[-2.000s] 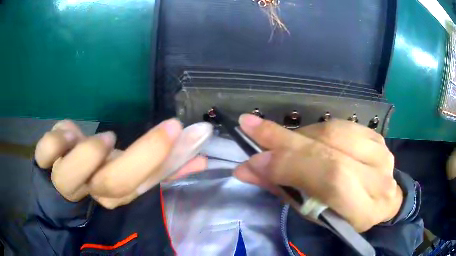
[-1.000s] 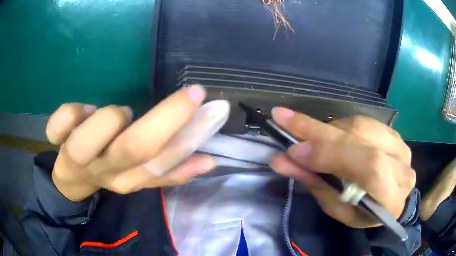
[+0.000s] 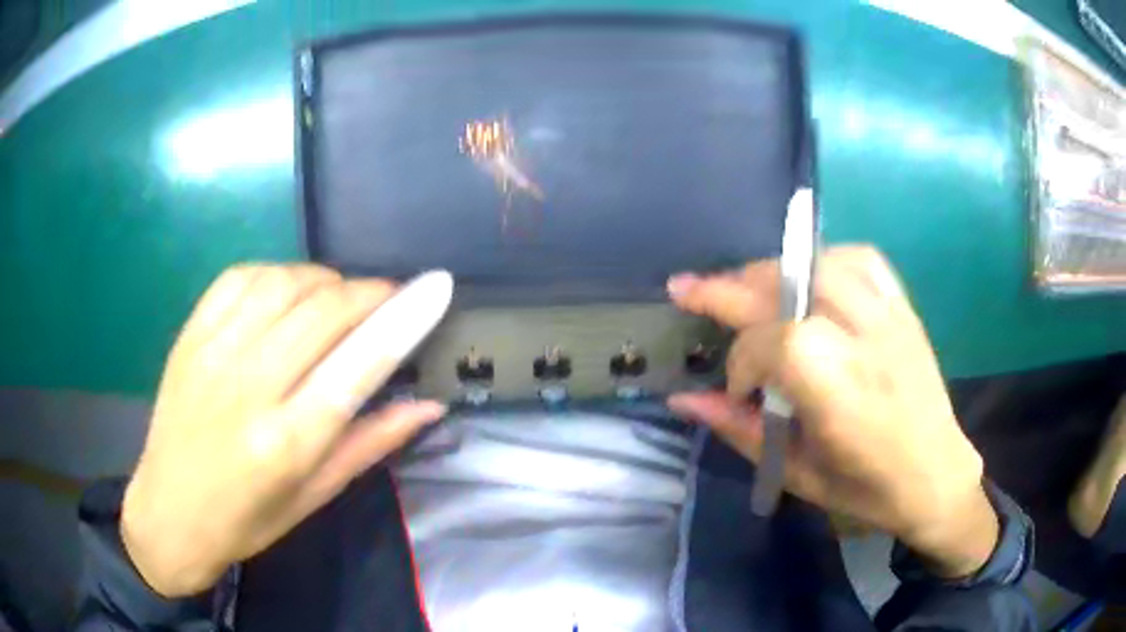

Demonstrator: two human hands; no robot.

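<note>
A dark grey-brown fixture bar lies lengthwise between my hands, at the near edge of the black tray. Its row of black notches shows small posts or coils, too blurred to tell apart. My left hand, with a whitish finger cot on the index finger, grips the bar's left end between index finger and thumb. My right hand pinches the right end between index finger and thumb. It also holds the tweezers, which stand nearly upright in the picture across the fingers, dark tip pointing away. The fingers hide both bar ends.
The black tray lies on the green bench top. A coil pile with trailing copper leads sits in it, left of centre. A clear box or bag is at the right. Another person's hand shows at the right edge.
The view now takes in the whole tray. The tweezers have left the bar's notches and turned upright in my right hand. Both hands have spread apart to the bar's ends.
</note>
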